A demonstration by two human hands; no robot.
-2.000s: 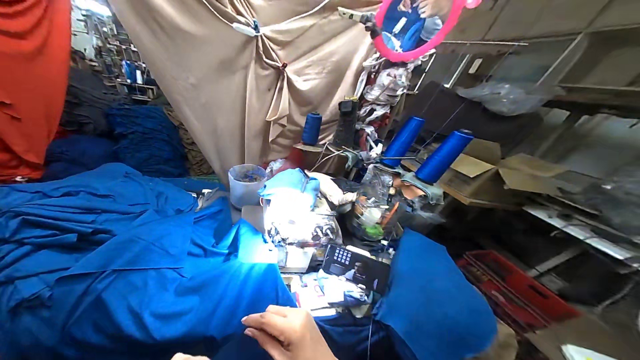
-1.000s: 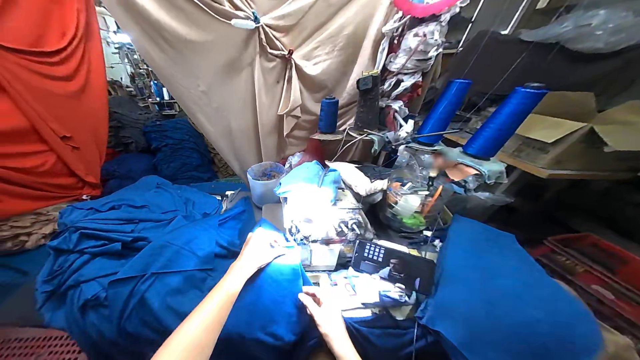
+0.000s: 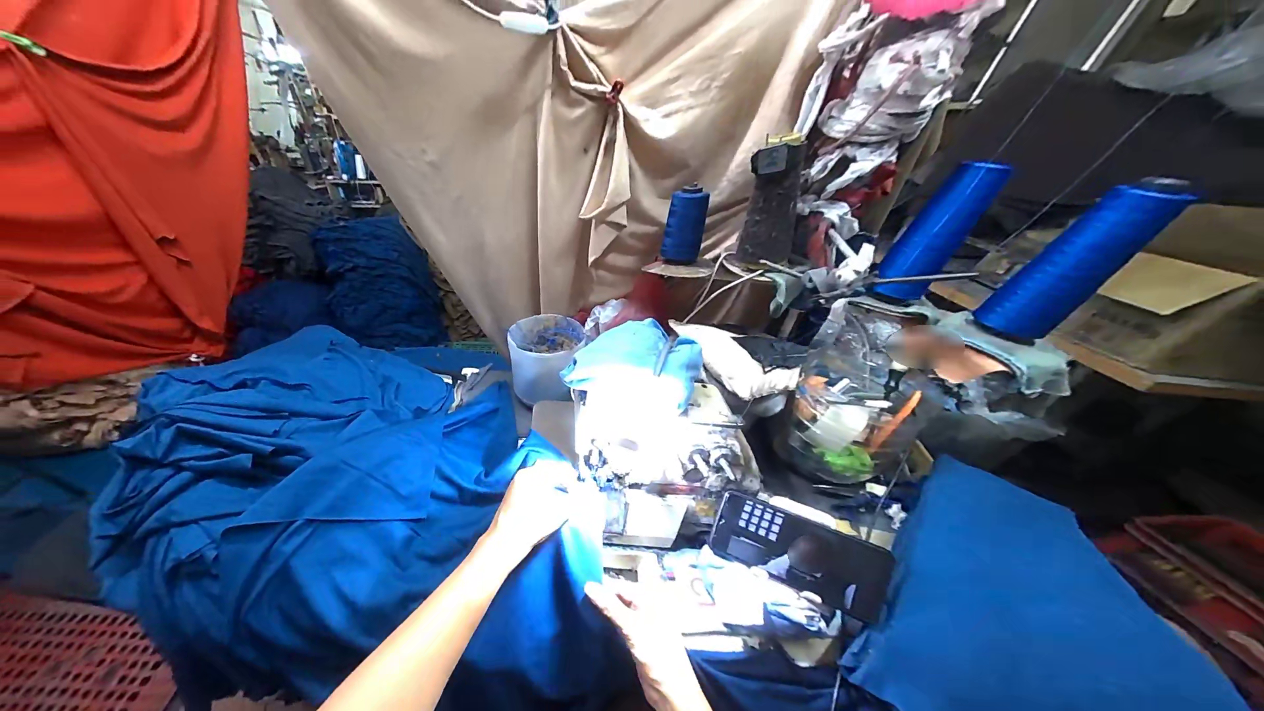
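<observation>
Blue fabric [image 3: 326,474] lies heaped at the left and runs up to a brightly lit sewing machine [image 3: 657,444] in the middle. My left hand [image 3: 538,504] grips the fabric's edge just left of the machine's needle area, which glare partly hides. My right hand [image 3: 642,617] rests at the near side of the machine, its fingertips at the fabric's right edge; whether they pinch it cannot be told. A smartphone [image 3: 800,558] with a lit screen leans right of the machine. Light blue cloth [image 3: 632,360] covers the machine's top.
A plastic tub [image 3: 545,360] stands behind the fabric. Blue thread cones [image 3: 1081,262] rise at the right, near a clear container [image 3: 849,425] of odds and ends. More blue cloth [image 3: 1027,592] lies at the right. Beige cloth [image 3: 474,148] hangs behind; a red crate [image 3: 79,652] is lower left.
My left hand, barely visible at the bottom edge two seconds ago, has come up to the fabric beside the machine. The view has turned right and down.
</observation>
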